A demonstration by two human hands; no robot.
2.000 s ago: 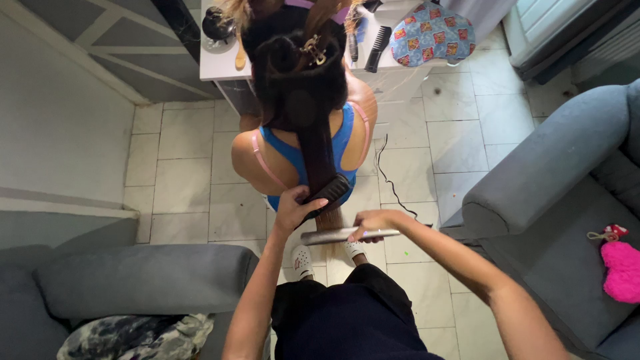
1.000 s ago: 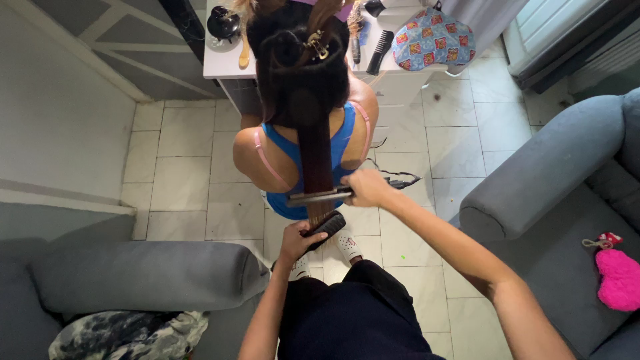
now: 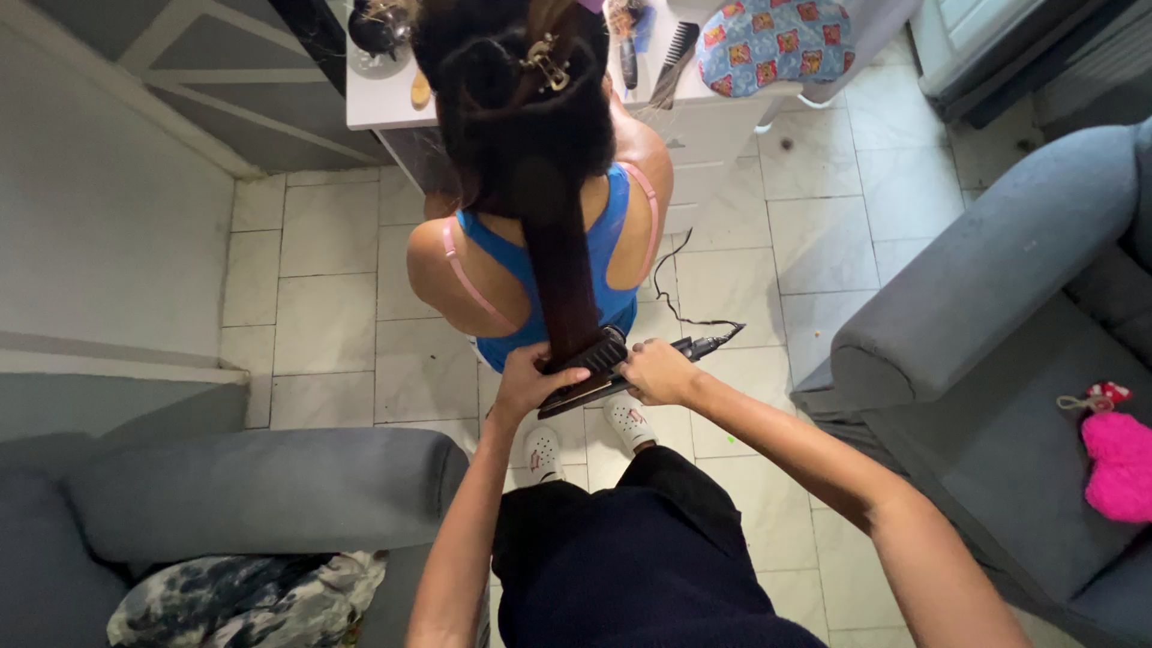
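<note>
A person in a blue tank top sits with their back to me; a long straight section of dark hair (image 3: 562, 270) hangs down the back, the rest pinned up with a metallic hair clip (image 3: 546, 65). My left hand (image 3: 531, 382) holds a black hairbrush (image 3: 589, 358) against the lower part of that section. Just below the brush, my right hand (image 3: 659, 371) grips a hair straightener (image 3: 576, 400), whose plates lie across the hair near its ends. Its black cord (image 3: 670, 292) trails from the handle onto the floor behind the person.
Ahead stands a white table (image 3: 387, 112) with a wide-tooth comb (image 3: 677, 54), another brush (image 3: 629, 54) and a blue patterned cloth item (image 3: 776, 45). Grey sofa arms flank me, left (image 3: 270, 490) and right (image 3: 990, 261). A pink fluffy item (image 3: 1120, 463) lies on the right sofa.
One second ago the straightener was above the brush; now it is below it. The brush has moved up the hair, and my right hand has come lower on the section.
</note>
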